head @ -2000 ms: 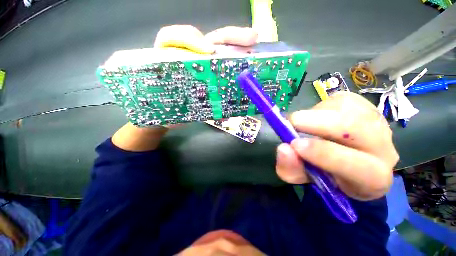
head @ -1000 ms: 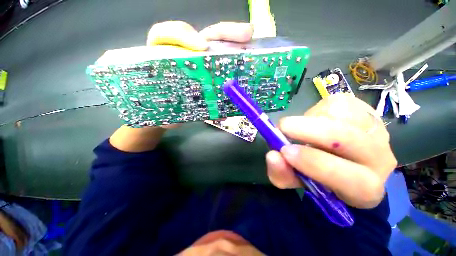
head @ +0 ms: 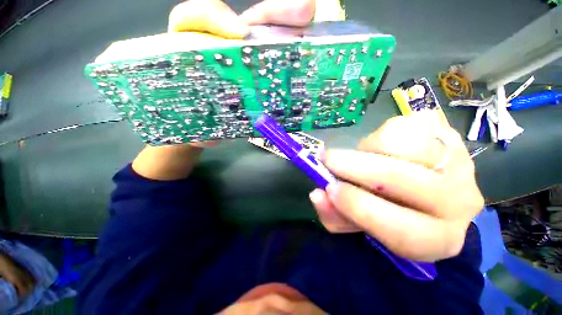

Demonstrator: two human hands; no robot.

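A green circuit board (head: 240, 92) is held up above the bench, its solder side with many silver joints facing me. My left hand (head: 240, 18) grips it; the fingers show over the far edge, the wrist shows below, and the palm is hidden behind the board. My right hand (head: 407, 184) holds a purple marker pen (head: 286, 144) between thumb and fingers. The pen's upper end is at the board's lower edge, near the middle; I cannot tell if it touches.
On the dark green bench (head: 61, 178) lie a board with a yellow part (head: 425, 98), another board (head: 308, 144) partly hidden, an orange-brown coil (head: 455, 83), a white bundle (head: 496, 117) and a blue-handled tool (head: 536, 100). A grey post (head: 524, 52) stands at upper right.
The board has moved up and looks larger. The marker's upper end has moved left and down across the solder side to its lower edge, with my right hand shifting left.
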